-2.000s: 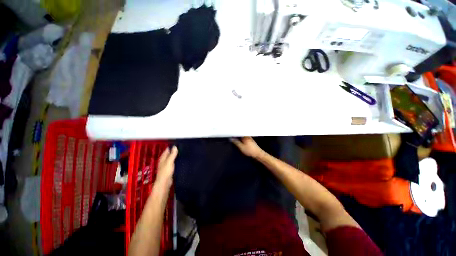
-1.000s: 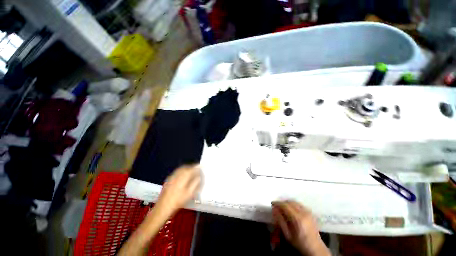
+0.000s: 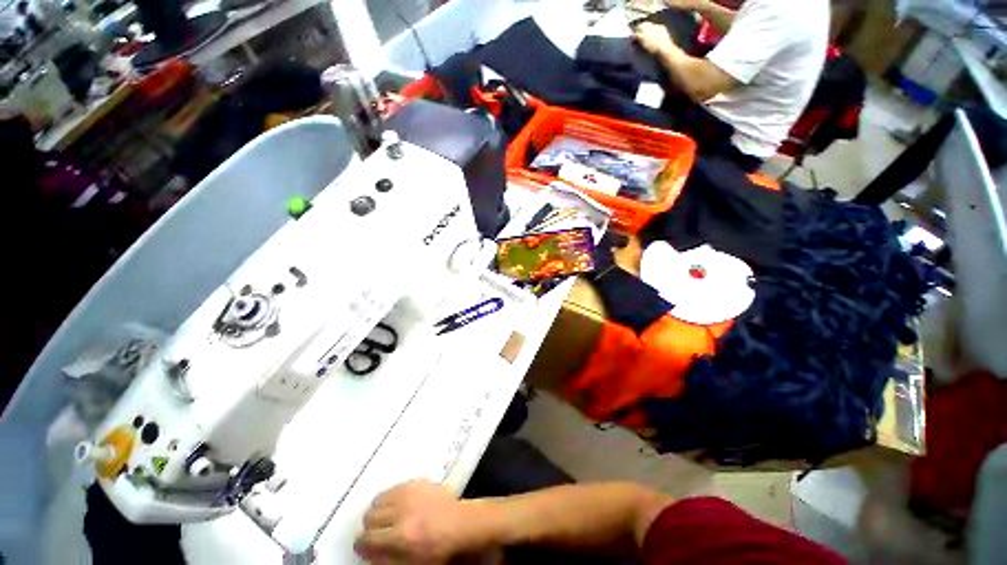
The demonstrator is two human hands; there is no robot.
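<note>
My right hand (image 3: 411, 528) rests at the front edge of the white machine table, fingers curled; whether anything is under the fingers cannot be told. My left hand is out of the picture. The white sewing machine head (image 3: 320, 298) runs diagonally across the left. Black scissors (image 3: 372, 349) lie beside it. Purple-blue thread snips (image 3: 470, 316) lie near the tray. A smartphone with a bright colourful screen (image 3: 546, 255) lies in the tray at the machine's right end. A piece of black fabric (image 3: 124, 536) shows at the bottom left, partly hidden by the machine head.
An orange basket (image 3: 676, 149) holds bagged items behind the tray. A white roll (image 3: 698, 283) lies by orange fabric (image 3: 646, 370). A heap of navy pieces (image 3: 806, 331) is at right. A person in a white shirt (image 3: 773, 66) works beyond. A pale blue trough (image 3: 188, 237) curves behind the machine.
The view has swung right, bringing in the basket, navy heap and other person. My left hand has left the picture. My right hand remains at the table's front edge.
</note>
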